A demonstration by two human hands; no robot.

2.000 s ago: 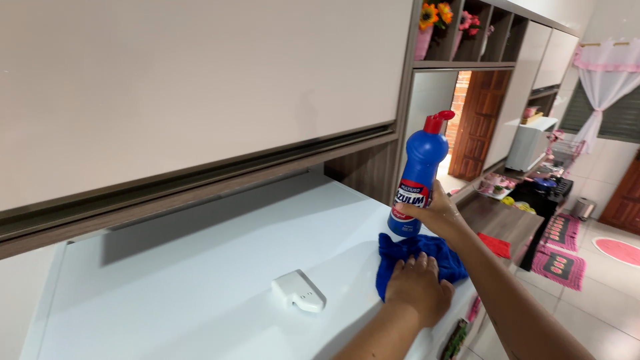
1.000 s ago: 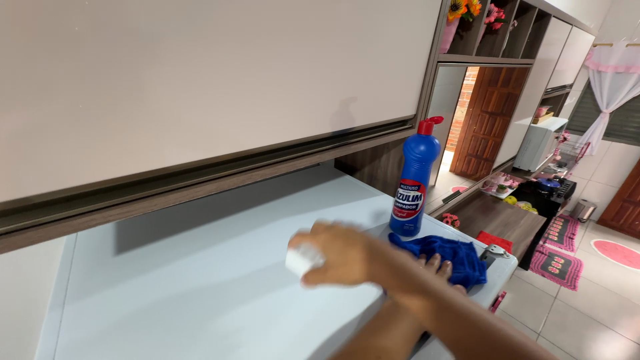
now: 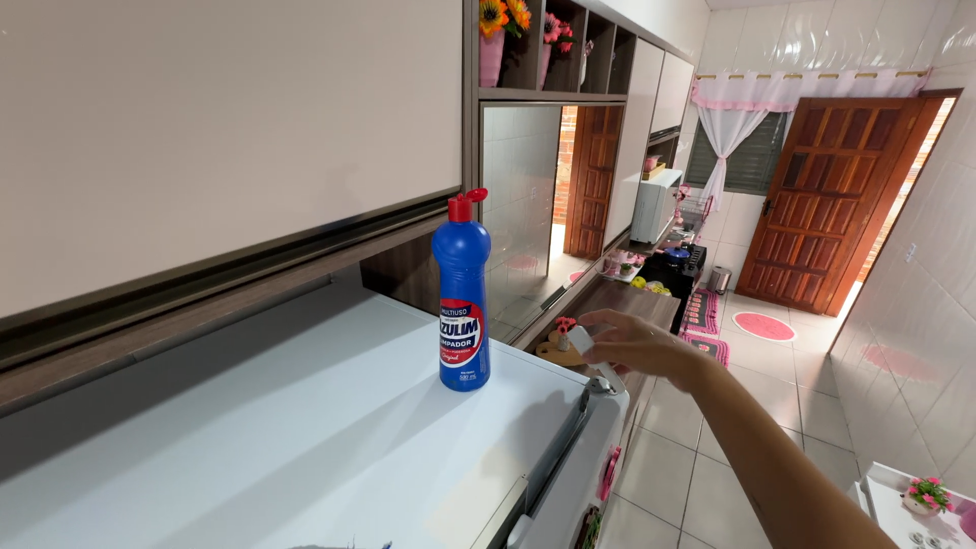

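Observation:
My right hand [image 3: 637, 347] reaches in from the lower right and grips a small white plastic cover [image 3: 582, 340] between thumb and fingers. It hovers above the metal hinge [image 3: 600, 384] at the front right corner of the white refrigerator top [image 3: 305, 427]. A blue cleaner bottle [image 3: 463, 305] with a red cap flipped open stands upright on that top, left of the hand. My left hand is out of view. At the bottom edge shows a small sliver of something bluish, too little to identify.
A large pale cabinet door [image 3: 229, 137] overhangs the refrigerator. Beyond the hinge lies a wooden counter [image 3: 629, 305] with a small flower vase [image 3: 563, 334] on a wooden board. A white stand with a flowerpot [image 3: 926, 494] is at lower right.
My right hand released the bottle, took the white cover off the refrigerator top and carried it right to the hinge. The blue cloth and my left hand have left the corner.

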